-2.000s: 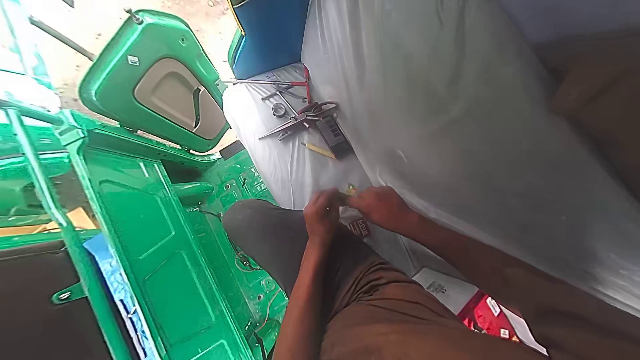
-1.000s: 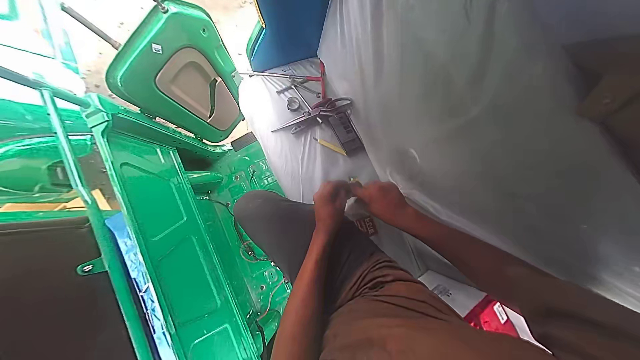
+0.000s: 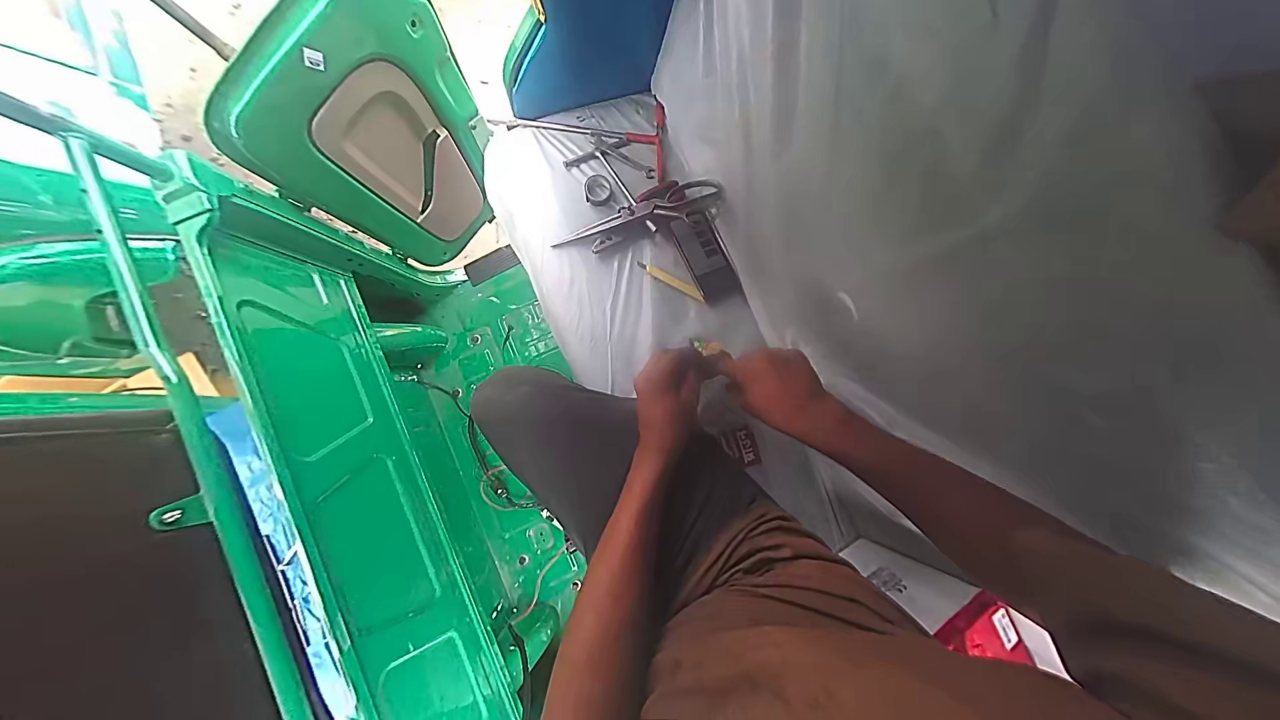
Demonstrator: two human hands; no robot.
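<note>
Above my thigh, my left hand point(image 3: 668, 392) and my right hand point(image 3: 778, 385) meet with bent fingers around a small yellow-green item point(image 3: 708, 348). Its kind is too small to tell, and the fingers hide much of it. Beyond the hands, a yellow pen-like tool point(image 3: 672, 281) lies on the plastic-covered seat point(image 3: 590, 310). Beside it is a dark rectangular box point(image 3: 705, 255) bearing writing. Farther off lie pliers or shears with dark loop handles point(image 3: 690, 198), a round metal ring point(image 3: 598, 190) and a long tool with red handles point(image 3: 660, 140).
Green vehicle door point(image 3: 290, 110) with a beige inner panel stands open at the upper left. Wires point(image 3: 485, 460) run over the green metal floor point(image 3: 530, 550) left of my knee. A plastic-covered backrest point(image 3: 960, 300) rises on the right. A red and white package point(image 3: 985, 630) lies low at right.
Both hands stay close together over the thigh, with small shifts of the fingers. The tools on the seat have not moved.
</note>
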